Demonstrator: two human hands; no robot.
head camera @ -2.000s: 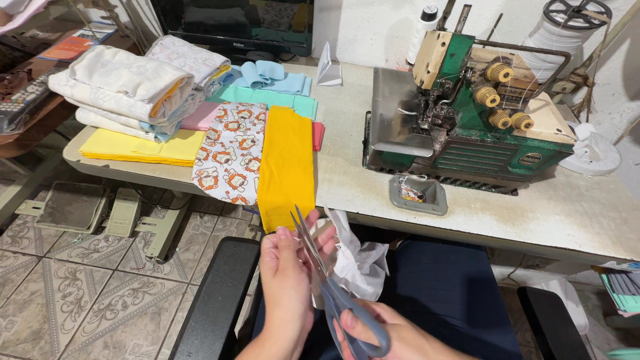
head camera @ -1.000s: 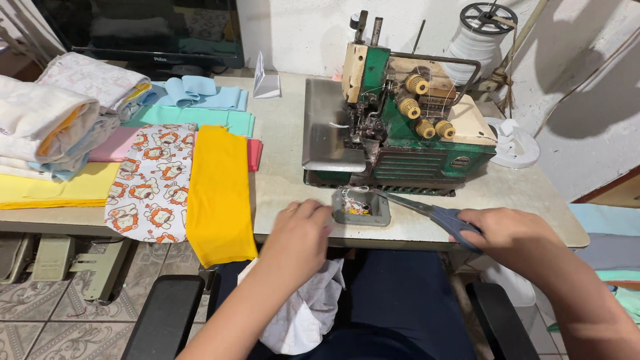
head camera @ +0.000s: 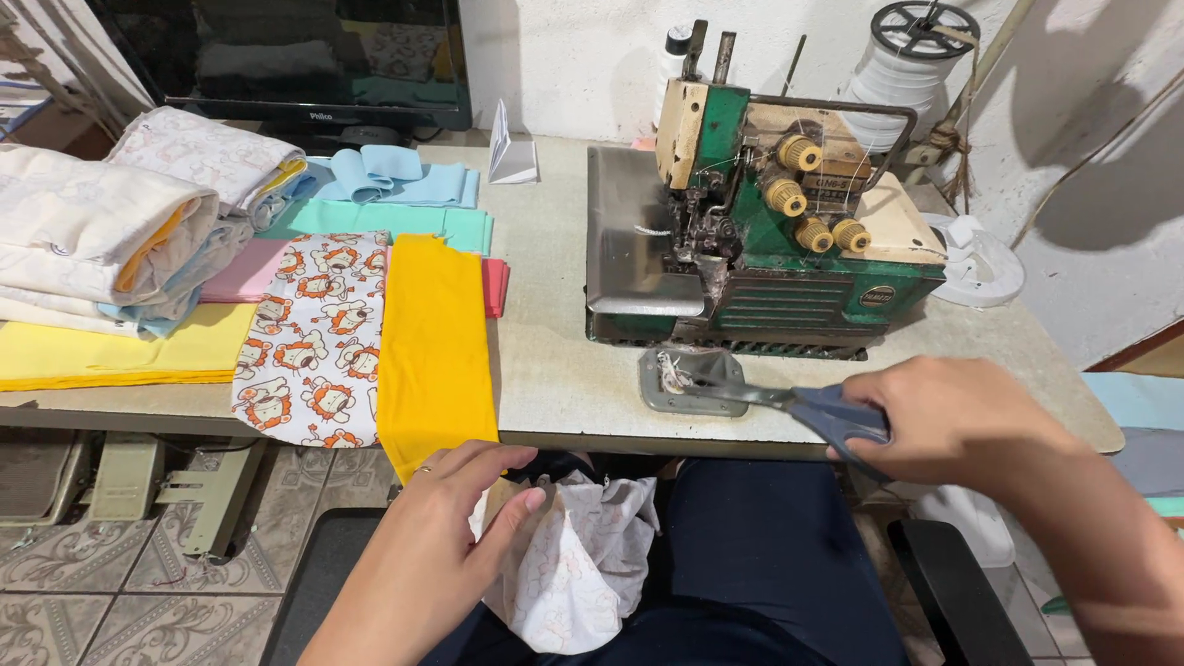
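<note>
My right hand (head camera: 934,421) grips the blue-gray handles of metal scissors (head camera: 832,416), whose blades point left over a small gray tray (head camera: 652,400) holding thread scraps. My left hand (head camera: 453,527) has its fingers apart above a crumpled white printed cloth (head camera: 578,573) on my lap; whether it touches the cloth I cannot tell. Beside that hand, a yellow fabric piece (head camera: 435,342) hangs over the table edge, next to a lion-print fabric piece (head camera: 319,347). Behind the tray stands a green overlock sewing machine (head camera: 805,296).
Folded white cloths (head camera: 83,222) lie in a stack at the left, over light yellow fabric (head camera: 129,351). Mint fabric (head camera: 398,222) and blue ribbing (head camera: 444,185) lie behind. A monitor (head camera: 305,55) stands by the wall. A thread cone (head camera: 893,92) is behind the machine. Chair armrests flank my lap.
Two seconds ago both hands were together at the scissors in front of the yellow fabric. The right hand has since carried the scissors right to the tray, and the left hand has let go of them.
</note>
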